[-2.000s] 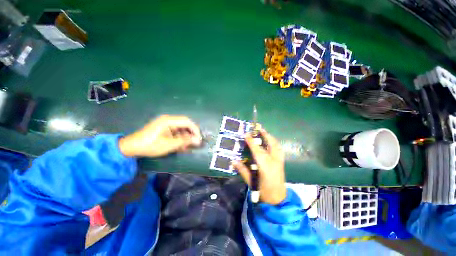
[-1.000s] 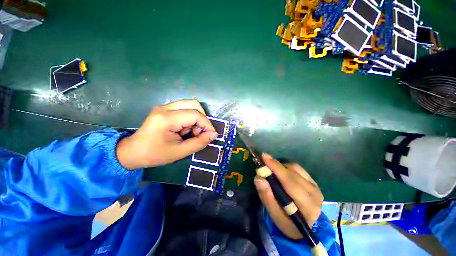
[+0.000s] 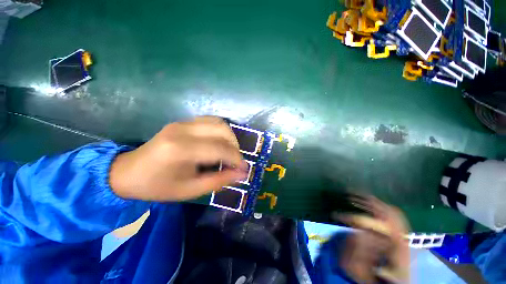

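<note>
My left hand (image 3: pixel 180 161) is over the left side of the strip of boards (image 3: pixel 258 175), fingertips at the middle screen. A small dark thing shows between its fingers, too blurred to name. The strip lies on the green bench with three LCD screens; the bottom screen (image 3: pixel 228 198) shows in full, the others are partly covered. Hooked orange board flex cables (image 3: pixel 276 170) stick out on the right. My right hand (image 3: pixel 377 241) is low at the bench's front edge, strongly blurred; what it holds cannot be made out.
A pile of board strips (image 3: pixel 421 36) lies at the back right, with a black fan (image 3: pixel 491 105) beside it. A white tip-cleaning pot (image 3: pixel 478 188) lies at the right. Loose screens (image 3: pixel 70 70) lie at the left. A white tray (image 3: pixel 425 240) shows below the bench edge.
My right hand has moved right and down, away from the strip, and the soldering iron is no longer clearly seen. My left hand has moved down from the top screen to the middle one.
</note>
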